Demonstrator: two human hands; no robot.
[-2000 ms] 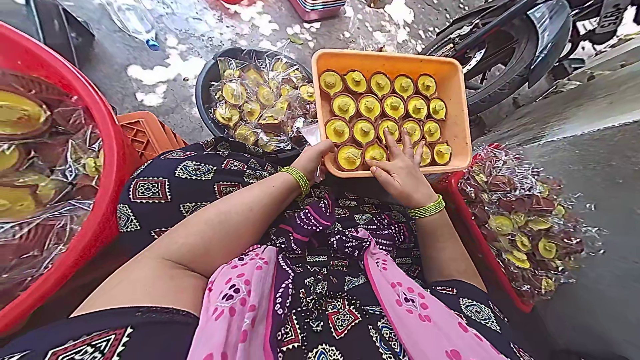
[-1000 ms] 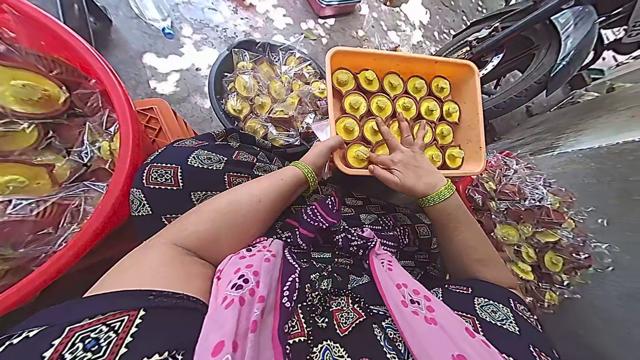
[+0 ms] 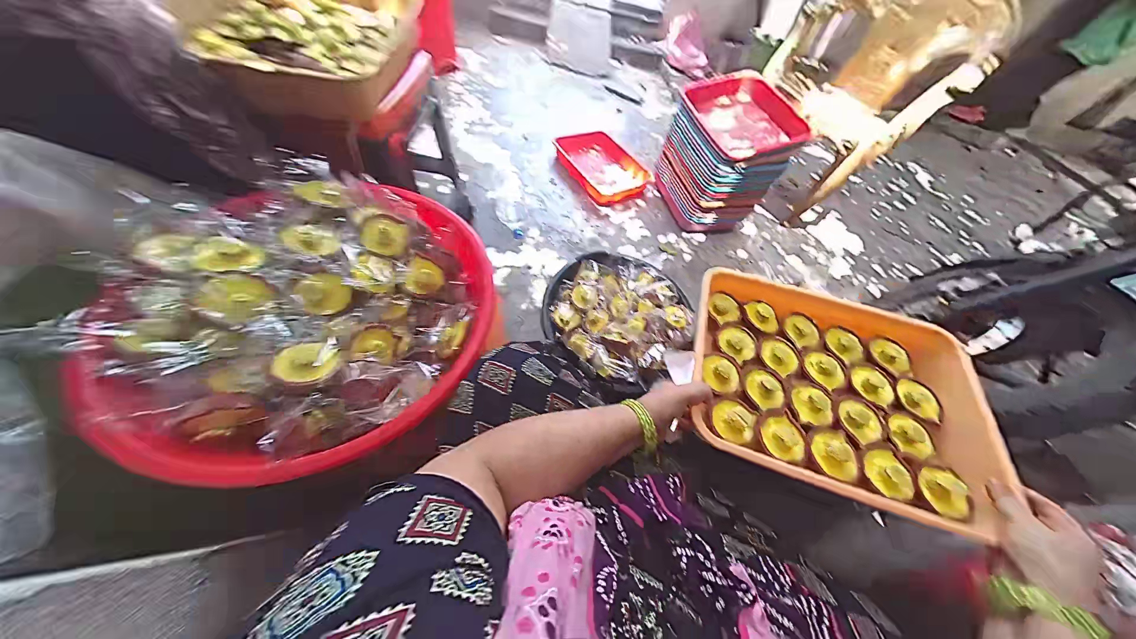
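An orange plastic tray (image 3: pixel 963 390) is held between both hands, tilted down to the right. In it stand rows of small round brown cups with yellow filling (image 3: pixel 812 404), perhaps clay lamps; its right end shows bare plastic. My left hand (image 3: pixel 676 399) grips the tray's left edge, thumb over the rim. At the lower right corner, my right hand (image 3: pixel 1043 528) has hold of the rim; it is blurred. Beside the left hand, a dark tub (image 3: pixel 552 297) contains similar yellow pieces in clear wrappers.
A big red tub (image 3: pixel 479 293) of wrapped yellow pieces stands at left, below a cardboard box (image 3: pixel 302 93) of more pieces. Beyond are a single red tray (image 3: pixel 603 169), a stack of coloured trays (image 3: pixel 723 169) and a chair (image 3: pixel 887 115). A blurred motorbike (image 3: pixel 1047 328) is at right.
My right hand has moved from over the yellow-filled cups to the tray's right corner. The tray now slopes down to the right. The view has swung toward the left and farther ahead.
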